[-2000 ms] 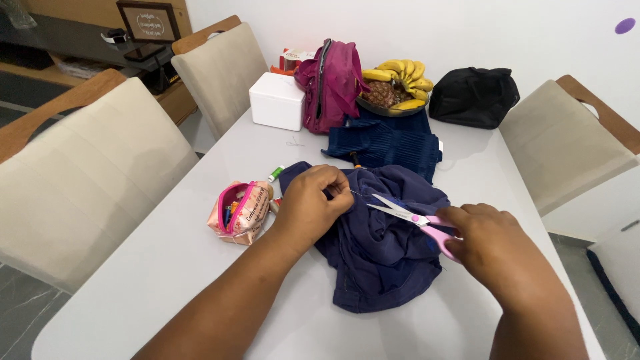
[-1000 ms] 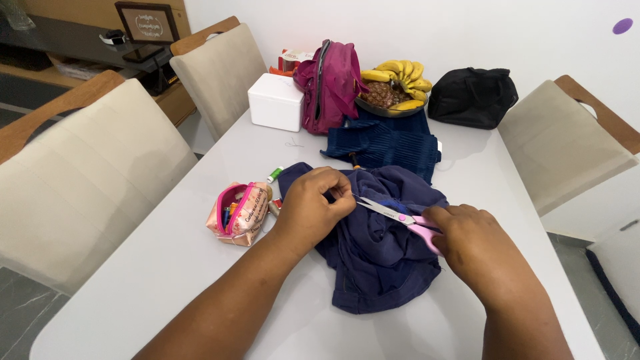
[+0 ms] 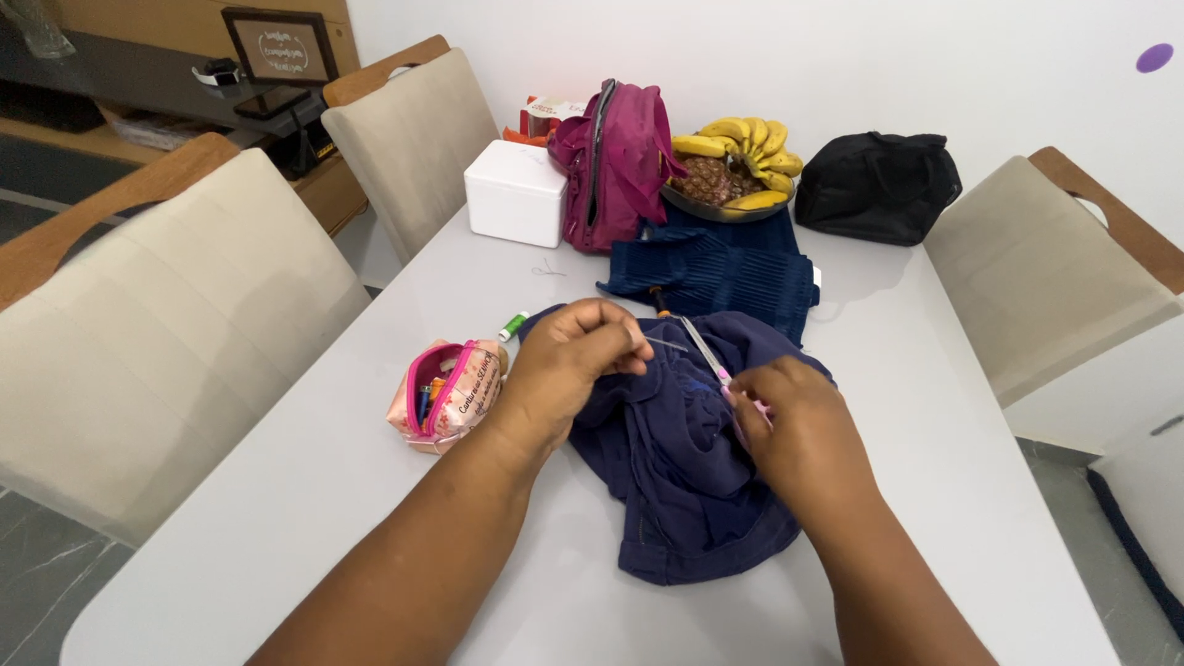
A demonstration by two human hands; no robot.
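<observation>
My left hand (image 3: 592, 356) pinches a thin, light strand, maybe thread or a needle (image 3: 668, 343), over the dark blue garment (image 3: 689, 499). My right hand (image 3: 786, 412) is closed around the pink handles of small scissors (image 3: 708, 356), whose blades point up and left, nearly together. The garment lies bunched on the white table below both hands. Left of my left hand stands an open pink zip pouch (image 3: 444, 393) with small items inside. A spool of green thread (image 3: 512, 326) lies just behind the pouch. Beyond the garment an orange-and-black tool (image 3: 659, 302) shows in part.
Ribbed blue fabric (image 3: 721, 273) lies past the garment. Farther back are a white box (image 3: 515, 194), a magenta backpack (image 3: 615, 166), a bowl of bananas and pineapple (image 3: 731, 211) and a black bag (image 3: 877, 190). Upholstered chairs (image 3: 166, 324) flank the white table (image 3: 305, 527).
The scissors have swung from pointing left at the strand to pointing more upward, and their blades have drawn away from my left fingers. My left hand stays over the garment.
</observation>
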